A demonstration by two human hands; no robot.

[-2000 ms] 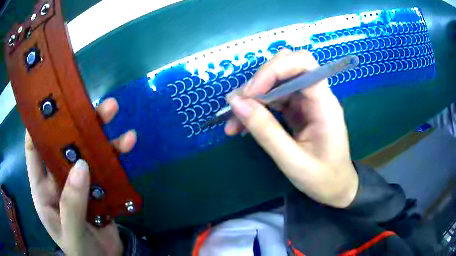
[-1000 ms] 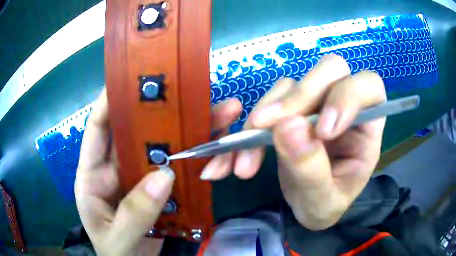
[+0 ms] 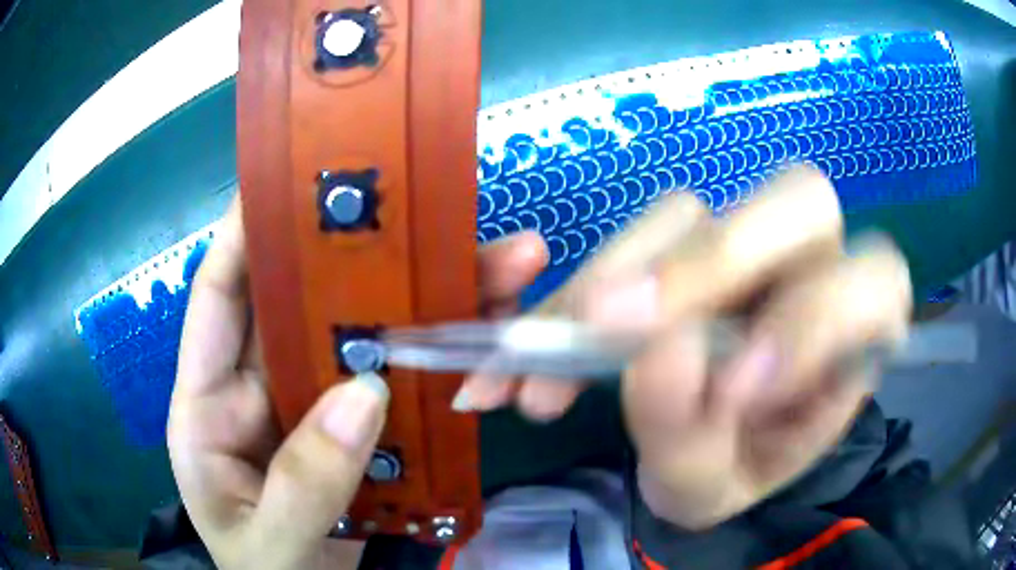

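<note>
The orange-red carrier block (image 3: pixel 373 267) stands upright in the view, its top end cut off by the edge. My left hand (image 3: pixel 279 445) holds it from behind and below, thumb beside the third round part (image 3: pixel 362 355). Other round parts sit in black-edged recesses above (image 3: pixel 348 203) and below (image 3: pixel 382 464). My right hand (image 3: pixel 741 345) holds the silver tweezers (image 3: pixel 557 347) like a pen, both blurred. The tweezer tips are at the third round part. Whether a ring is at the tips cannot be told.
The blue ring sheet (image 3: pixel 668 145) with rows of white arcs lies on the green surface (image 3: pixel 134 239) behind the block and hands. A white band (image 3: pixel 106 134) crosses at upper left. Another red-brown block (image 3: pixel 25 484) lies at the far lower left.
The block has come from the left to the middle, closer to the camera. The tweezers have moved from the ring sheet to the third round part; in the last second the right hand shifted slightly.
</note>
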